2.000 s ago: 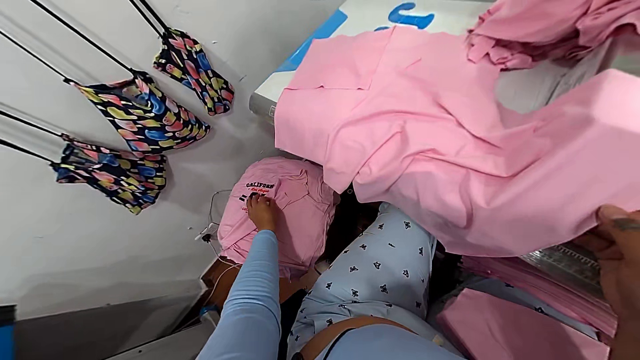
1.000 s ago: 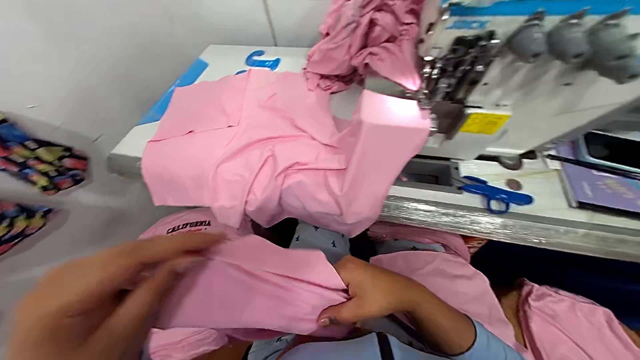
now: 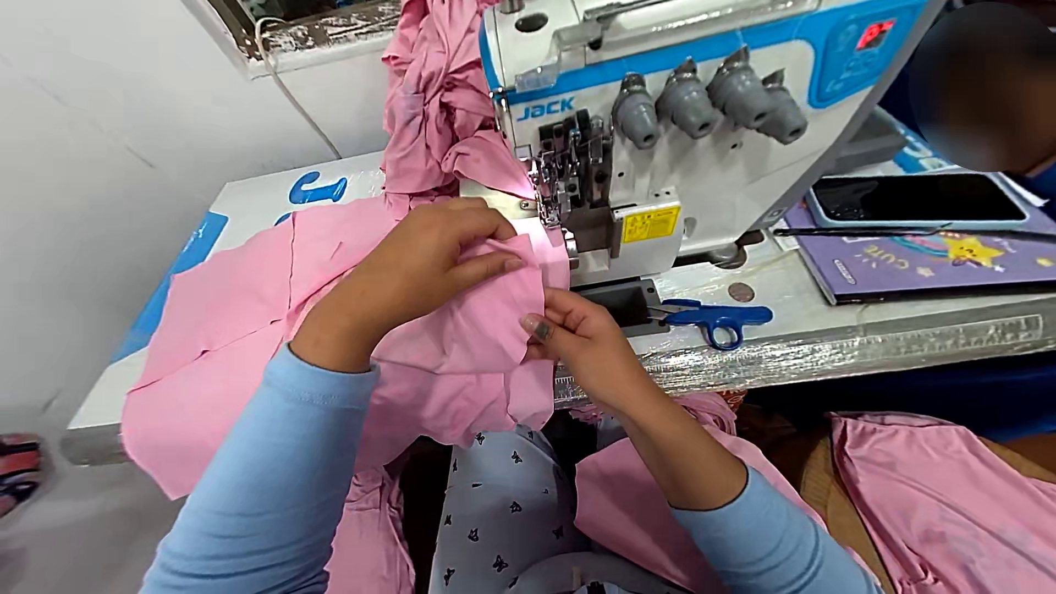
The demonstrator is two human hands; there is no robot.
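Note:
Pink knit fabric [image 3: 239, 346] lies over the left part of the sewing table, in front of a white and blue Jack overlock sewing machine [image 3: 701, 165]. My left hand [image 3: 421, 264] pinches a layer of it between thumb and fingers, just left of the lit presser foot area [image 3: 549, 223]. Gripping the right edge of the same piece, my right hand [image 3: 577, 338] is a little lower, near the table's front edge. Behind the needle area a bunched heap of pink fabric [image 3: 445, 107] rises beside the machine. Fingertips under the cloth are partly hidden.
Blue-handled thread snips [image 3: 722, 318] and a coin [image 3: 741, 292] lie right of my right hand. Farther right, a phone [image 3: 916, 200] rests on a purple notebook [image 3: 874, 268]. More pink pieces [image 3: 635, 511] hang below the table edge. Another person [image 3: 982, 91] is at the upper right.
Both hands have come up from below the table edge to the machine front, with pink fabric held between them. The view has swung right toward the machine.

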